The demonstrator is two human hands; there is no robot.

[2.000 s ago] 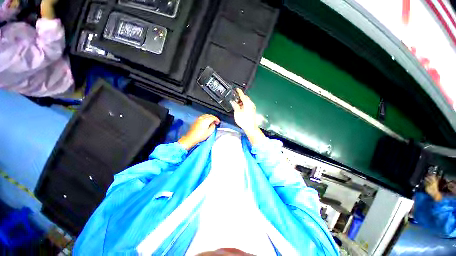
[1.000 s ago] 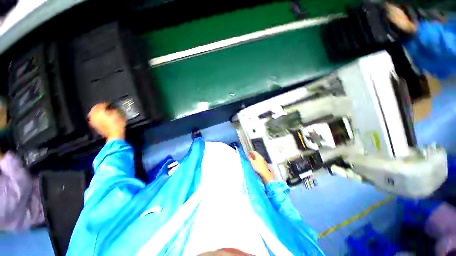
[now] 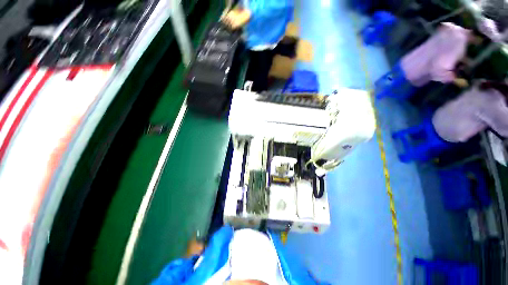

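The white benchtop machine (image 3: 278,119) stands straight ahead beside the belt. Its greenish left fixture (image 3: 257,192) lies in front, with the small metal machine head (image 3: 283,168) to the right of it. The pale right bed (image 3: 304,197) also shows. A red button (image 3: 316,229) sits on the front edge. My left hand (image 3: 195,247) is small and blurred at the lower left, over the belt's near edge; whether it holds anything cannot be told. My right hand is out of view.
The green conveyor (image 3: 186,167) runs along the left, with a small dark item (image 3: 157,129) on it. Black trays (image 3: 209,83) are stacked farther up. A person's blue sleeve (image 3: 268,22) is beyond. Pink-sleeved people and blue stools (image 3: 415,139) are at right, past a yellow floor line.
The view has swung left to right, so the machine is now centred and upright. The near tray stack has left the picture. My right hand is no longer seen; my left is away from the trays.
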